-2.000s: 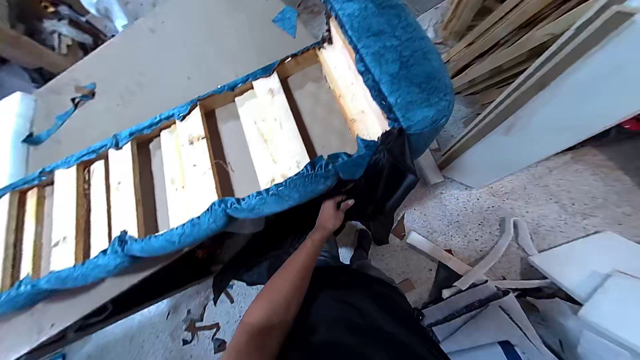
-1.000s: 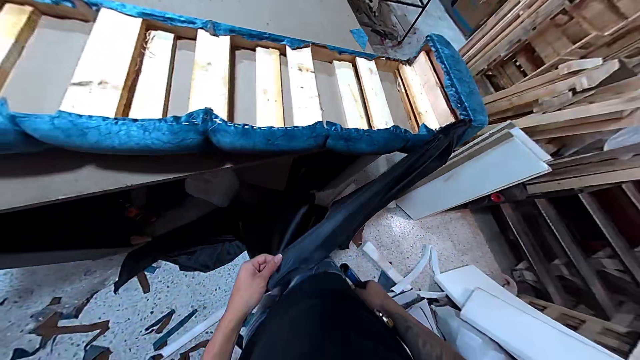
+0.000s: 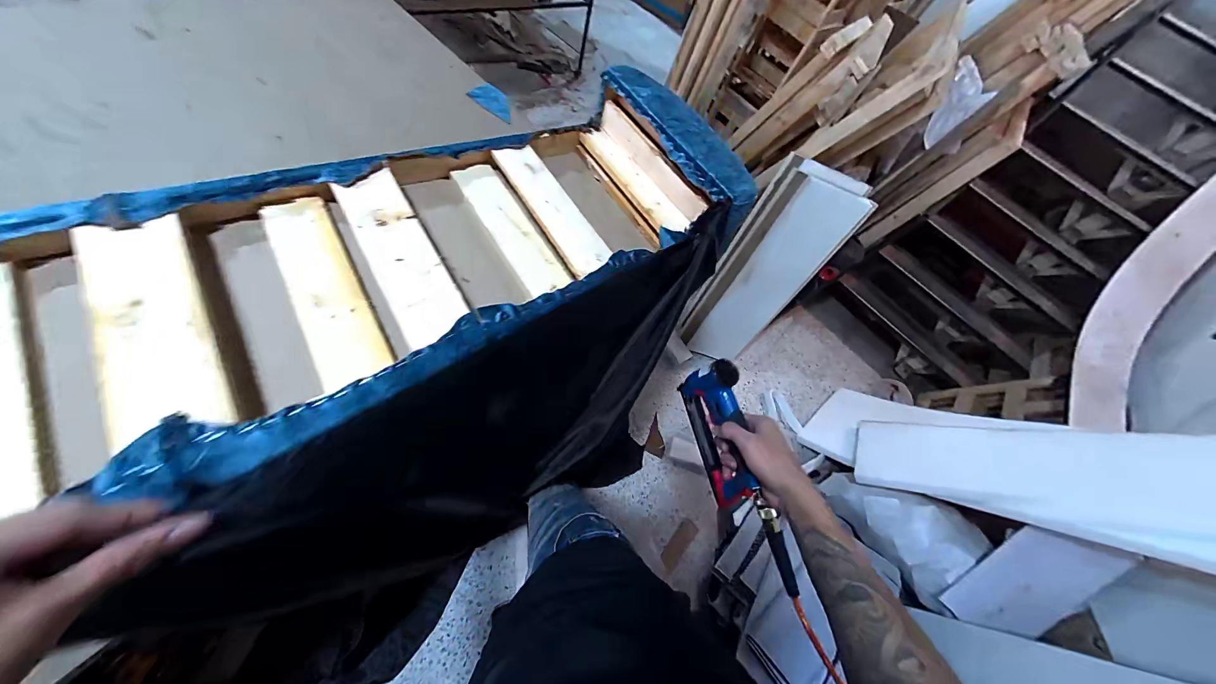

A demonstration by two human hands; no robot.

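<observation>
A long wooden frame with pale slats (image 3: 408,256) lies on a board-topped table, its edges wrapped in blue fabric (image 3: 323,427). Black cloth (image 3: 456,427) hangs from the frame's near edge. At the lower left, my left hand (image 3: 95,560) is on the black cloth beside the blue edge, fingers stretched out; whether it pinches the cloth is blurred. My right hand (image 3: 750,456) grips a blue pneumatic staple gun (image 3: 717,418) by its handle, off to the right of the cloth. An orange air hose (image 3: 812,632) runs down from the gun.
White foam pieces (image 3: 1026,475) and scraps lie piled at the right. White boards (image 3: 779,256) lean beyond the frame's end, near stacked timber (image 3: 836,104). A metal rack (image 3: 1007,237) stands at the upper right. Scraps are on the speckled floor (image 3: 655,513).
My right hand, earlier low near my body, now holds the staple gun out in view. My left hand has moved left along the frame. The black cloth is spread along the near edge. The view has shifted.
</observation>
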